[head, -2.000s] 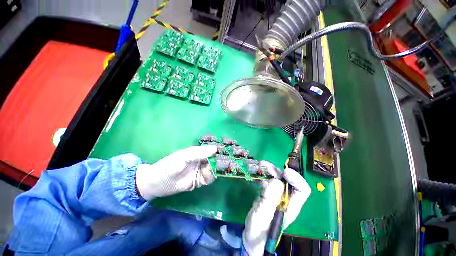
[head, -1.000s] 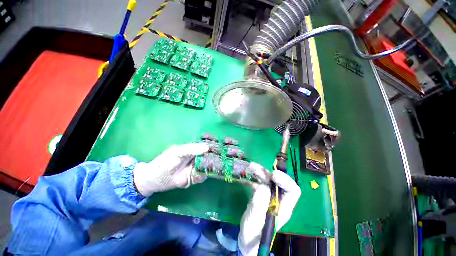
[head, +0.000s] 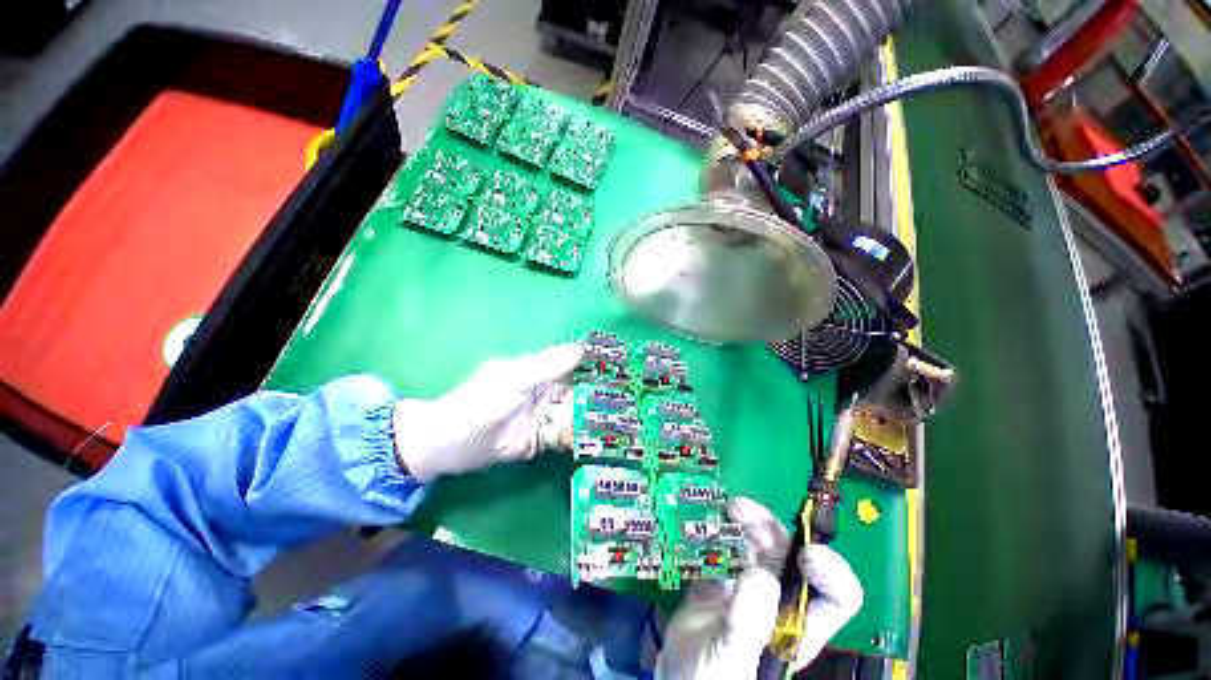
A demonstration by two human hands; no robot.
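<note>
A PCB panel (head: 651,458) of several small green boards is held over the mat, its face with dark and white parts turned toward me. My left hand (head: 491,415), in a white glove, grips its upper left edge. My right hand (head: 764,598), also gloved, touches its lower right corner and holds the soldering iron (head: 823,498), tip pointing up and away. Black tweezers (head: 815,428) lie on the mat just left of the iron's tip. My left fingertips are partly hidden behind the panel.
Other PCB panels (head: 511,173) lie at the far left of the green mat (head: 399,319). A fume hood (head: 721,272), fan (head: 837,326) and iron stand (head: 883,445) are at the right. A conveyor (head: 989,332) runs beyond. A black-edged tray (head: 146,226) is left.
The held panel has tipped from nearly edge-on to showing its component face, its lower edge now nearer me. My right hand and the iron have moved down and right with it.
</note>
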